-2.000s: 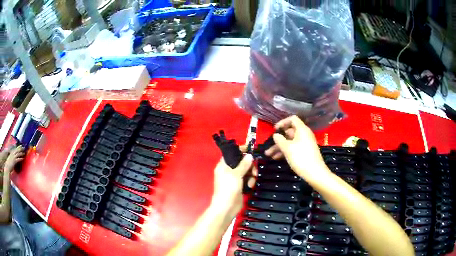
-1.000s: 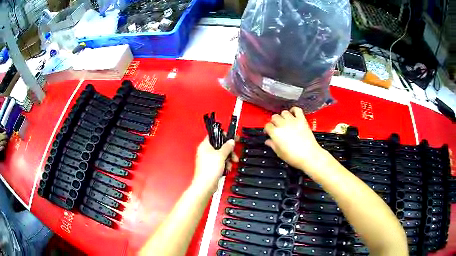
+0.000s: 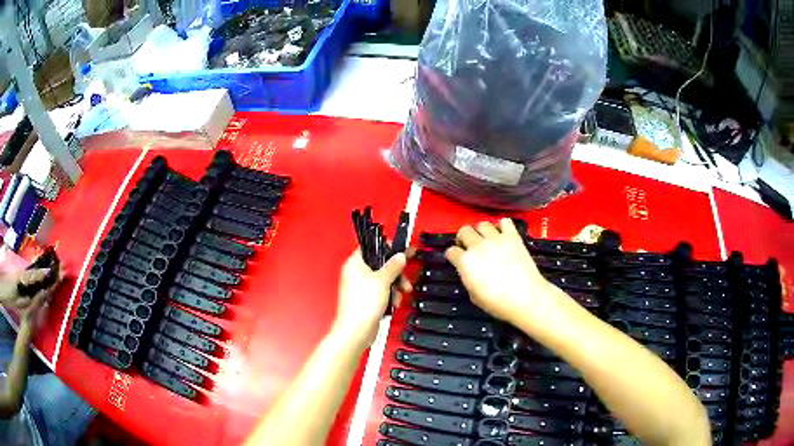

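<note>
My left hand (image 3: 370, 287) holds several black handle housings (image 3: 370, 239) upright in a bunch, one of them a little apart at the thumb. My right hand (image 3: 492, 261) is palm down over the top of the right-hand housing rows (image 3: 453, 357), its fingertips at the topmost housing. Whether it grips that housing is hidden by the hand. The rows lie in overlapping columns with their round heads in chain-like lines. A second, smaller group of housings (image 3: 196, 300) lies to the left on the red surface.
A bulging clear-grey parts bag (image 3: 514, 104) stands behind my hands. A blue crate (image 3: 252, 91) with dark parts and a white box (image 3: 183, 118) are at the back left. Another person's hands (image 3: 35, 283) hold something dark at the left edge.
Since two seconds ago my hands have parted; the right moved onto the top of the rows. The left still holds its bunch. The other person's hands show again at the left edge.
</note>
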